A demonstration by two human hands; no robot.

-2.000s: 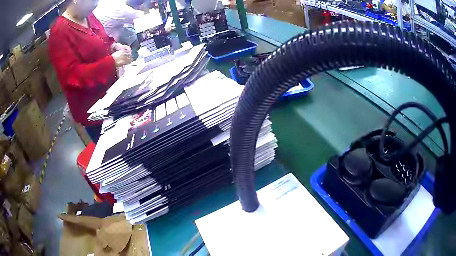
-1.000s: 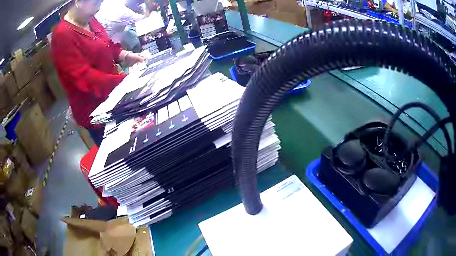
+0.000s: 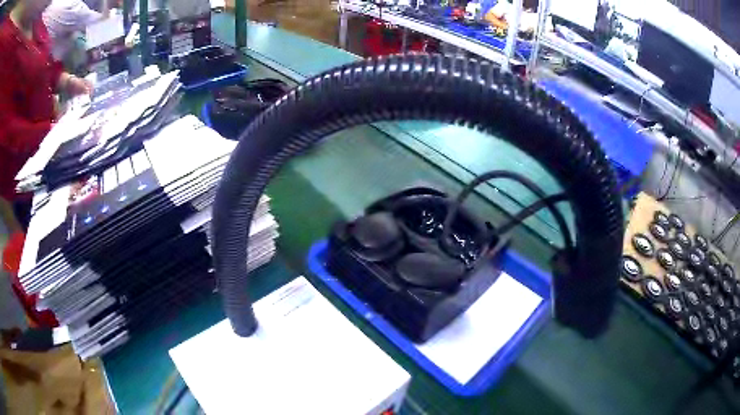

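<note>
A black insert tray [image 3: 442, 312] sits in a blue tray [image 3: 479, 389] right of centre. Headphones with two round padded ear cups [image 3: 428, 270] lie in the insert. A clear shiny bag [image 3: 430, 217] with dark contents lies beside the ear cups. A white sheet [image 3: 487, 328] lies flat in the blue tray, partly under the insert. Neither of my hands is in view. A dark blurred shape at the lower right edge cannot be made out.
A thick black ribbed hose [image 3: 430, 85] arches from a white box [image 3: 284, 361] over the bench. Printed sleeves [image 3: 122, 235] are stacked at left, beside a person in red. Another blue tray [image 3: 212, 77] stands farther back. Round black discs [image 3: 667, 259] lie on a tan board at right.
The view has turned right, so the sleeves, hose and blue tray appear farther left. The board of discs has come into view. The headphones remain in the insert.
</note>
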